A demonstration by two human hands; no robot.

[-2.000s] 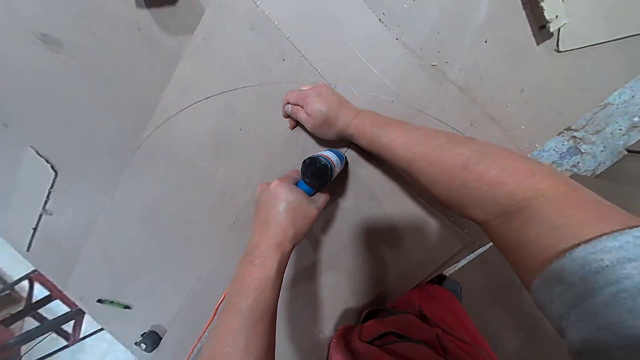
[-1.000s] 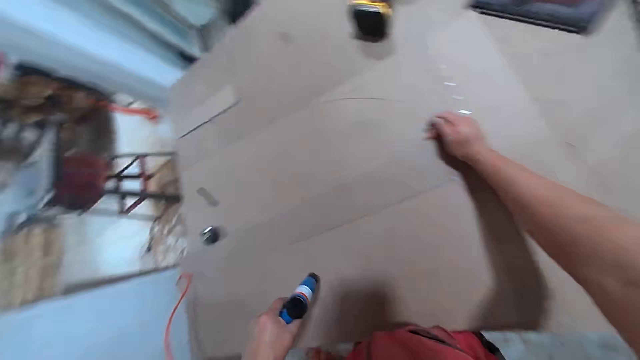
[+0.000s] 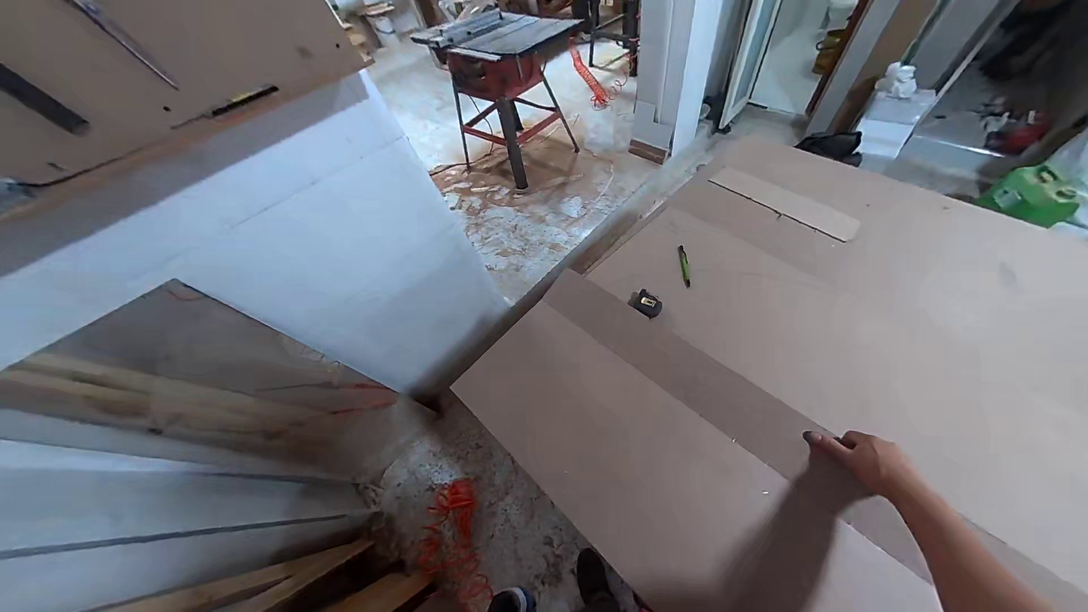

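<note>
My right hand [image 3: 863, 459] is at the lower right of the head view, fingers bent, resting at the long edge of a darker strip [image 3: 697, 382] of brown board; whether it grips the edge cannot be told. On the near side of the strip is a broad, pale brown sheet [image 3: 612, 450], with a few small light marks near their shared border. Beyond the strip, a black tape measure [image 3: 646, 303] and a green and black pen [image 3: 684, 266] lie on another large sheet [image 3: 918, 323]. My left hand is out of view, and so is the blue tool.
A narrow board offcut [image 3: 786, 204] lies at the far side. Past a pale panel [image 3: 323, 229] stands a red table saw [image 3: 501, 72]. A coiled orange hose [image 3: 455, 527] lies on the floor near my shoes [image 3: 514, 599], with wood lengths [image 3: 365, 586] at lower left. A green container [image 3: 1033, 195] is far right.
The view has swung strongly toward the left side of the work. My left hand, earlier holding a blue cylindrical tool, has gone out of view with it. My right hand is still over the boards.
</note>
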